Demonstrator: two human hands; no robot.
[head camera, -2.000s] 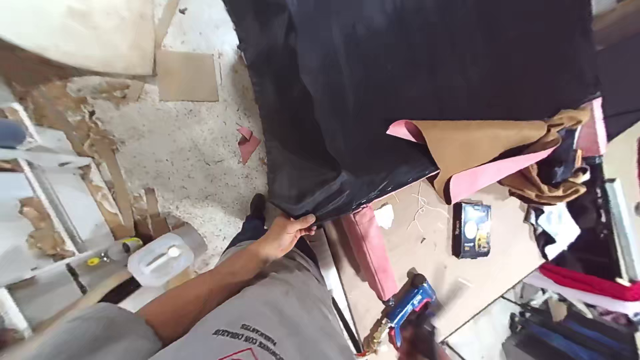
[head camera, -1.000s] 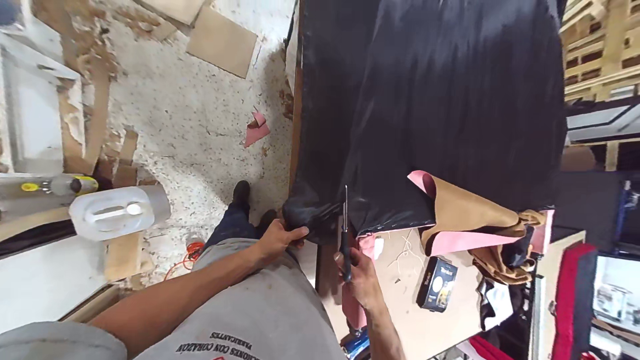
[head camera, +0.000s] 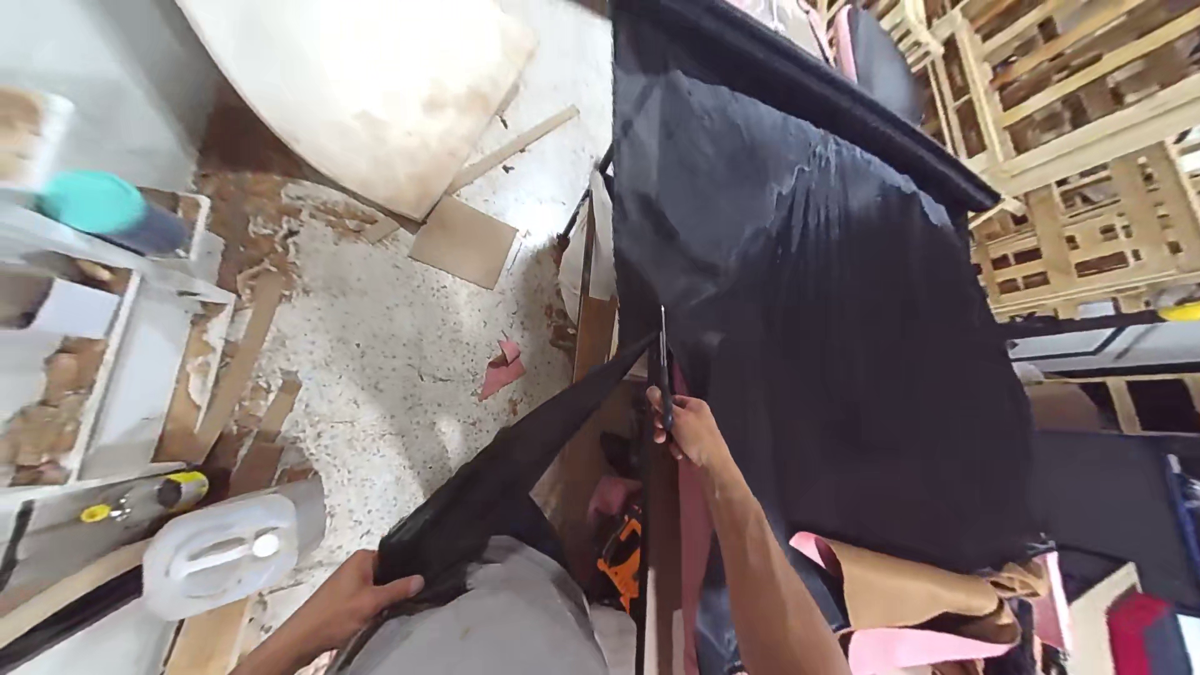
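Observation:
Black fabric (head camera: 862, 375) lies spread over the table, with a thick roll of it (head camera: 844, 84) along the far side. My right hand (head camera: 692, 427) is closed around the dark handles of scissors (head camera: 665, 361), whose blades point away from me at the top of a long cut. A partly severed black strip (head camera: 506, 450) slants from the cut toward my body. Its near end is gripped by my left hand (head camera: 361, 586), low at the left of my waist. Brown and pink material (head camera: 909, 591) lies folded at the lower right, on the near part of the table.
Wooden frames (head camera: 1078, 141) stand at the upper right. On the left are shelves (head camera: 112, 347), a translucent plastic jug (head camera: 220, 553) and a bottle (head camera: 150, 497). Cardboard (head camera: 464, 242) and a pink scrap (head camera: 502, 368) lie on the floor. An orange tool (head camera: 621, 562) sits below the table edge.
The scissors, in my right hand one second ago, are now farther along the fabric. A strip has parted from the sheet, and my left hand has drawn its end left. The view has shifted strongly.

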